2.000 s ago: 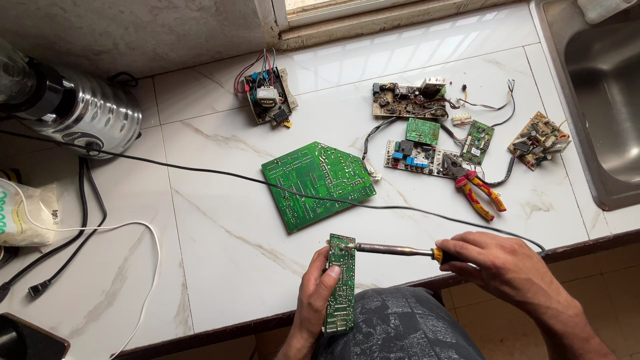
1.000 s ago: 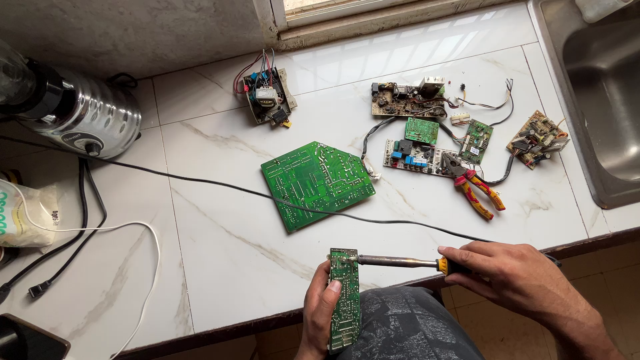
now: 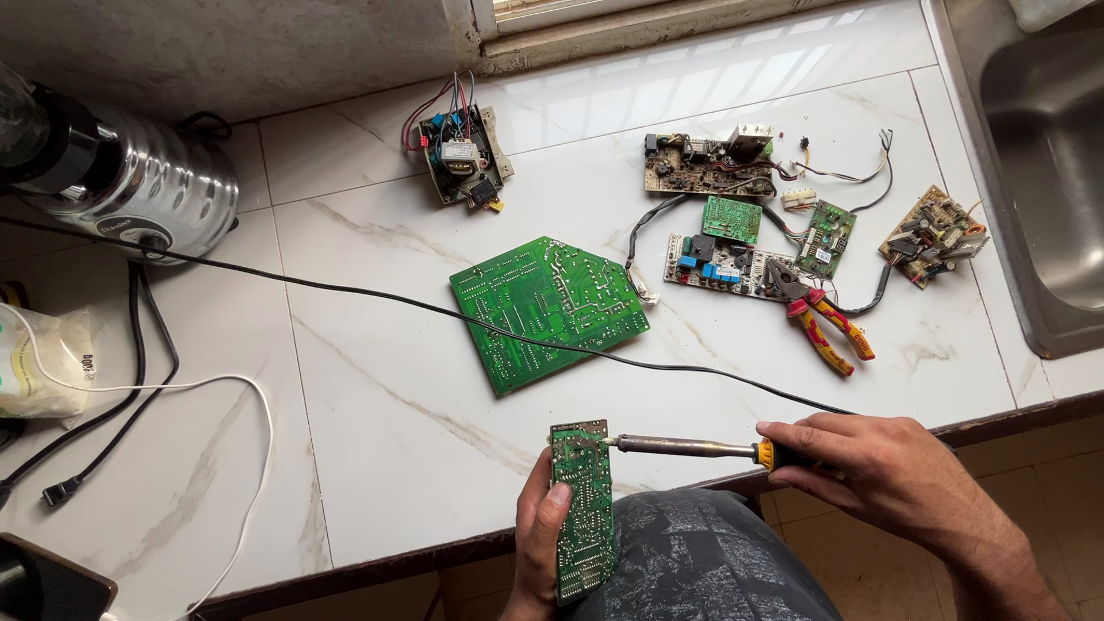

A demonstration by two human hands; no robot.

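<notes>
My left hand [image 3: 543, 526] grips a long narrow green circuit board [image 3: 585, 517] by its left edge, solder side up, above my lap at the counter's front. My right hand [image 3: 871, 466] is closed around the dark and yellow handle of a soldering iron [image 3: 690, 446]. The iron points left, its tip at the board's upper right edge; whether solder is melting there cannot be told. Beyond the held board lies a larger green circuit board [image 3: 552, 310], with the black cord across it. Pliers [image 3: 819, 319] with red and yellow handles lie at the right, jaws on a white circuit board [image 3: 733, 269].
More circuit boards [image 3: 707, 164] with wires lie at the back right, near a metal sink [image 3: 1044, 172]. A board with a transformer [image 3: 461, 155] sits by the wall. A blender [image 3: 138, 172], a plastic bag [image 3: 47, 362] and a black plug [image 3: 62, 492] are at the left.
Two seconds ago my left hand held the narrow board slightly higher and farther left. The board and the soldering iron in my right hand have moved nearer to me.
</notes>
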